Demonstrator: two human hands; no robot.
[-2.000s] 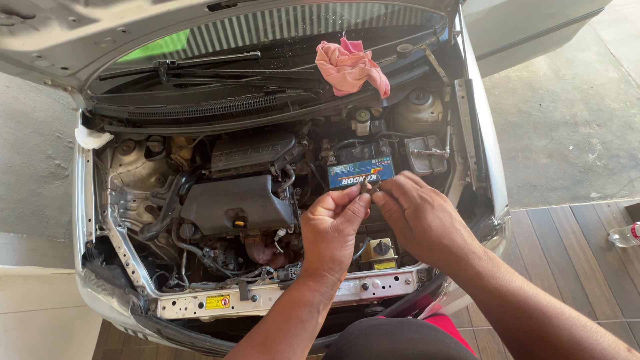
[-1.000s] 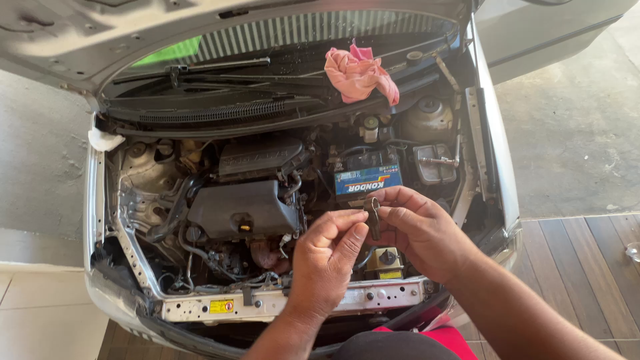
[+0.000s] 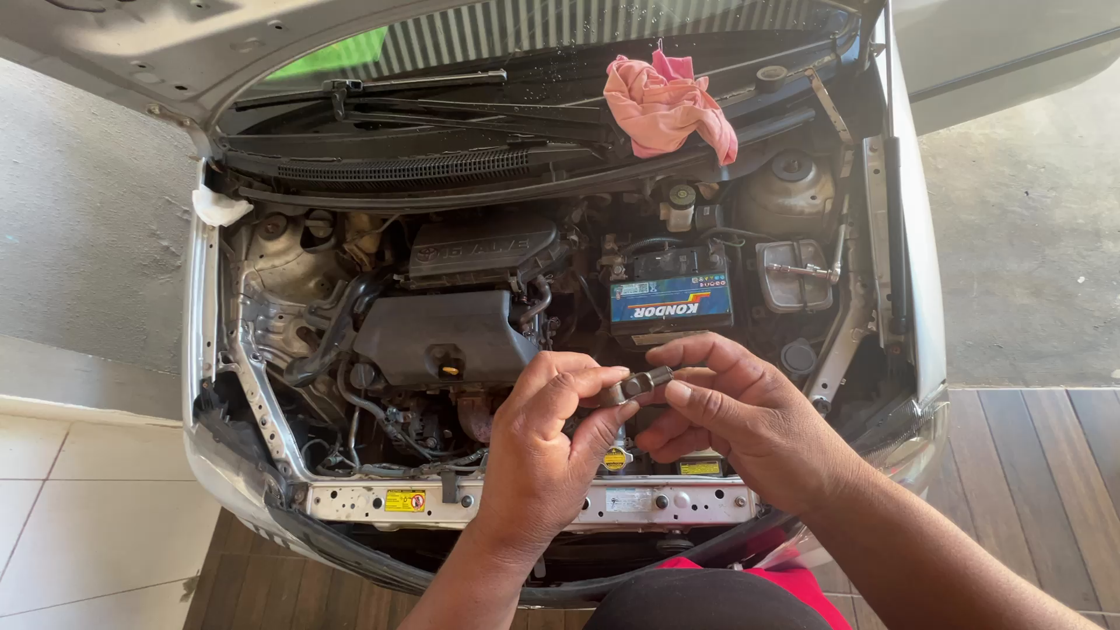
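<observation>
Between my two hands is a small dark metal clamp-like part (image 3: 641, 385). The thumb and forefinger of my left hand (image 3: 547, 437) pinch its left end. My right hand (image 3: 744, 407) has its thumb and fingers at the right end, the other fingers curled below. Both hands are over the front of a car's engine bay, just in front of the car battery (image 3: 672, 300). A black plastic engine cover (image 3: 437, 337) lies behind and left of my left hand. The radiator cap (image 3: 617, 458) shows below the part, between the hands.
A pink cloth (image 3: 669, 109) lies at the base of the windshield. A ratchet with an extension (image 3: 818, 269) rests across a reservoir right of the battery. The metal front crossmember (image 3: 350, 503) runs below my hands. White material (image 3: 219, 207) sits on the left fender edge. The hood is raised.
The small part has been turned from upright to lying sideways between my fingers. Both hands have shifted their grip on it.
</observation>
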